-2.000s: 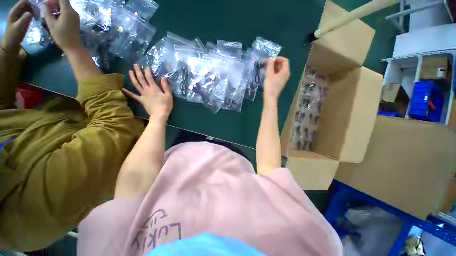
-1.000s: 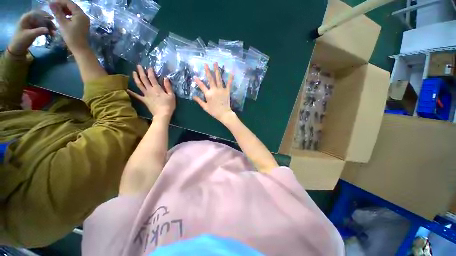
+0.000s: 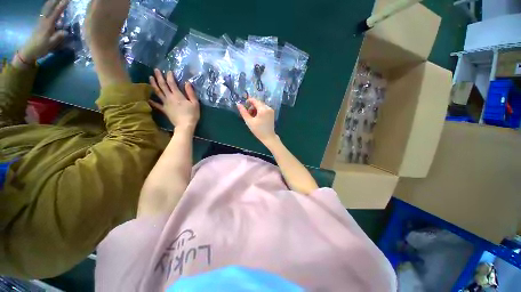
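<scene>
A pile of overlapping clear zip-lock bags [image 3: 228,63], each with a small dark cable-like part inside, lies on the dark green bench top in front of me. My left hand [image 3: 179,105] lies flat with fingers spread at the pile's left lower edge; it holds nothing. My right hand [image 3: 258,117] is at the pile's lower edge, its thumb and fingertips drawn together at a bag. Whether the fingertips pinch the bag is too small to tell.
An open carton [image 3: 420,122] with packed bags [image 3: 361,114] stands at the right. A coworker's mustard sleeve [image 3: 128,114] is close on my left, with their hands over another pile of bags [image 3: 149,35]. A blue crate [image 3: 394,225] is at lower right.
My right hand has moved left from the pile's right end, spread flat on the bags, then drawn its fingertips together at the lower edge. The small bag at the far right end now lies lower.
</scene>
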